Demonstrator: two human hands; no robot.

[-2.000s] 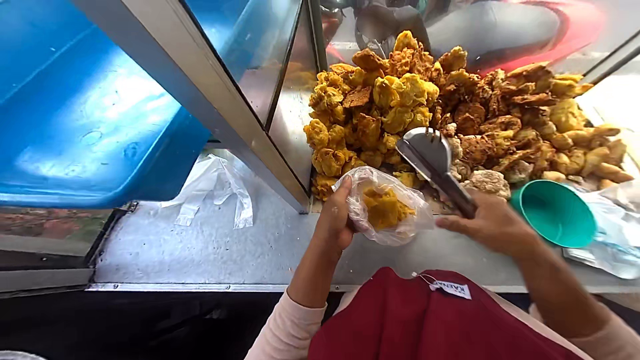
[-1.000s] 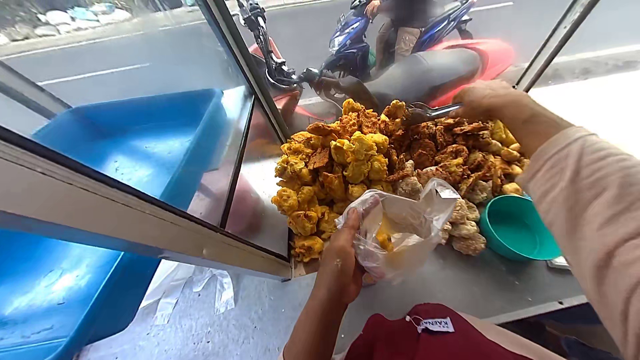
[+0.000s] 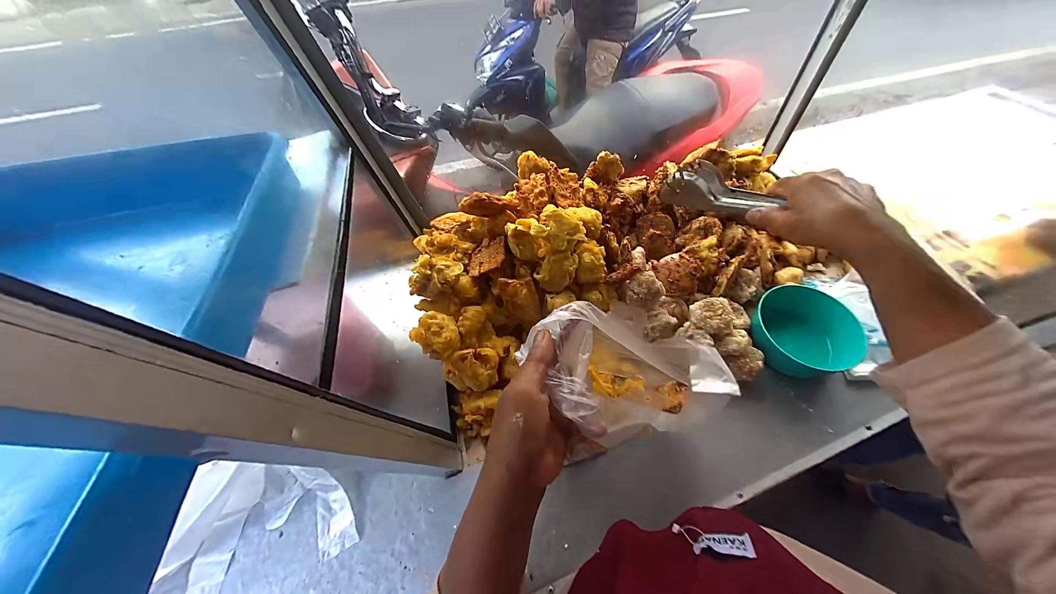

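My left hand [image 3: 532, 412] grips a clear plastic bag [image 3: 569, 371] by its left side, its mouth spread; yellow and orange fried pieces [image 3: 615, 382] lie inside. The bag is just in front of a big heap of fried fritters [image 3: 561, 247], yellow at the left, browner at the middle and right. My right hand [image 3: 833, 210] holds metal tongs [image 3: 718, 194] over the back right of the heap. The tongs' tips touch or hover at the brown pieces; whether they grip one cannot be told.
A green plastic bowl [image 3: 808, 330] stands right of the heap, near pale round fritters [image 3: 722, 322]. A framed glass panel [image 3: 388, 330] rises at the left, with a blue tub [image 3: 148, 239] beyond it. Plastic bags [image 3: 256, 511] lie at lower left. Motorbikes [image 3: 643, 107] and a person [image 3: 590, 49] are outside.
My right hand with the tongs was at the bag two seconds ago, then went to the heap's back and is now further right. Another fried piece shows in the bag. The view has shifted.
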